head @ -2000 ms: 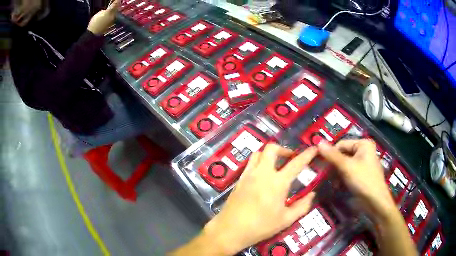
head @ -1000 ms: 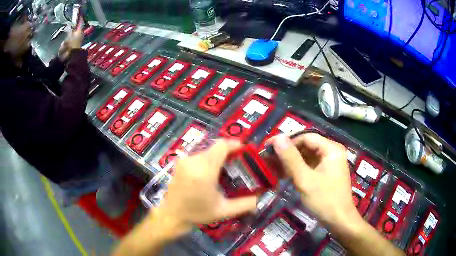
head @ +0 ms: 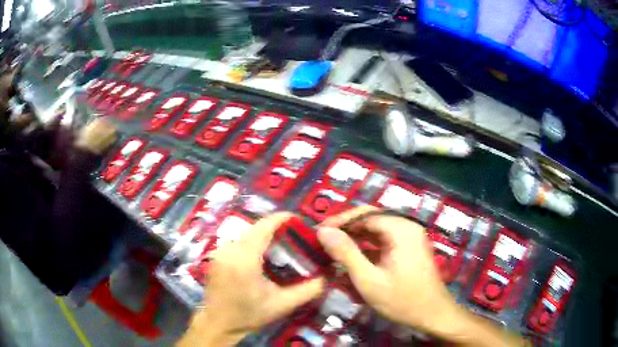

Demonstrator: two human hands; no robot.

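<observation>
My left hand [head: 247, 284] holds a red handheld unit [head: 293, 254] above the trays, tilted with one end towards my right hand. My right hand [head: 389, 264] has its thumb and fingers pinched at that end of the unit, on a thin black cable [head: 400, 214] that runs over the fingers. The plug is hidden by the fingertips and blurred, so I cannot tell whether it is in the unit. Red units with white labels lie in clear blister trays [head: 177, 274] under and around my hands.
Two white barcode scanners [head: 420, 137] [head: 540, 188] lie behind the trays. A blue mouse [head: 310, 76] and a smartphone [head: 439, 83] are on the pale shelf, below a monitor [head: 515, 34]. A coworker in dark clothes [head: 51, 203] is at the left, by a red stool [head: 129, 308].
The camera view has turned, so the bench and shelf items appear further left. Both hands still hold the unit and cable, now closer together at the unit's end.
</observation>
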